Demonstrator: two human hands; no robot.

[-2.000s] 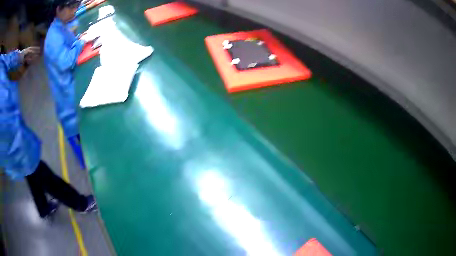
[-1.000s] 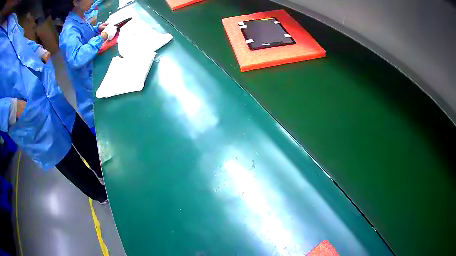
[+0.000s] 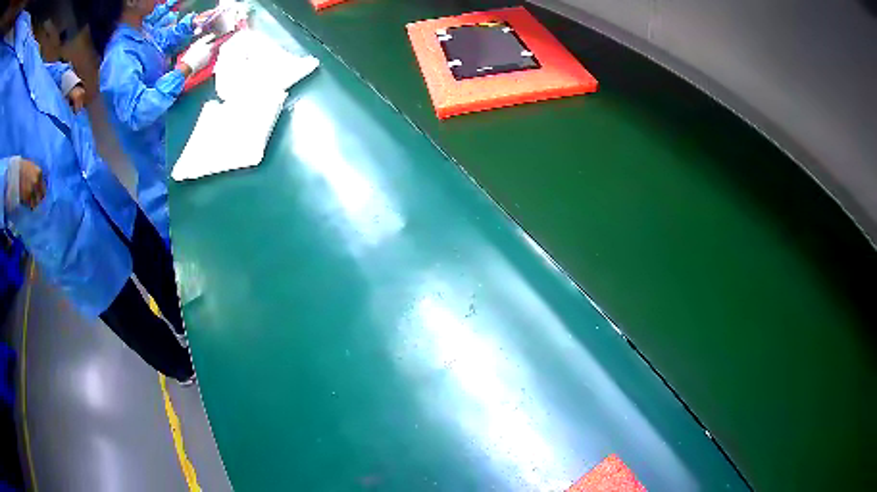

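Neither of my hands is in the picture. A dark display panel [image 3: 488, 52] with small whitish tape pieces at its edges lies flat on a red-orange carrier pad [image 3: 519, 96] on the dark green belt, at the upper middle right. The corner of a red work mat [image 3: 610, 477] shows at the bottom edge, on the lighter green bench; the rest of it is cut off.
White sheets [image 3: 231, 135] lie on the glossy green bench [image 3: 288, 317] at the upper left. People in blue smocks [image 3: 72, 211] stand along its left side; one has a white-gloved hand [image 3: 199, 54] over a red pad. A grey wall [image 3: 750, 86] curves along the right.
The view has shifted since the earlier frames. The panel and its pad now sit higher in the picture than two seconds ago. The person at the left stands closer to the bench than then.
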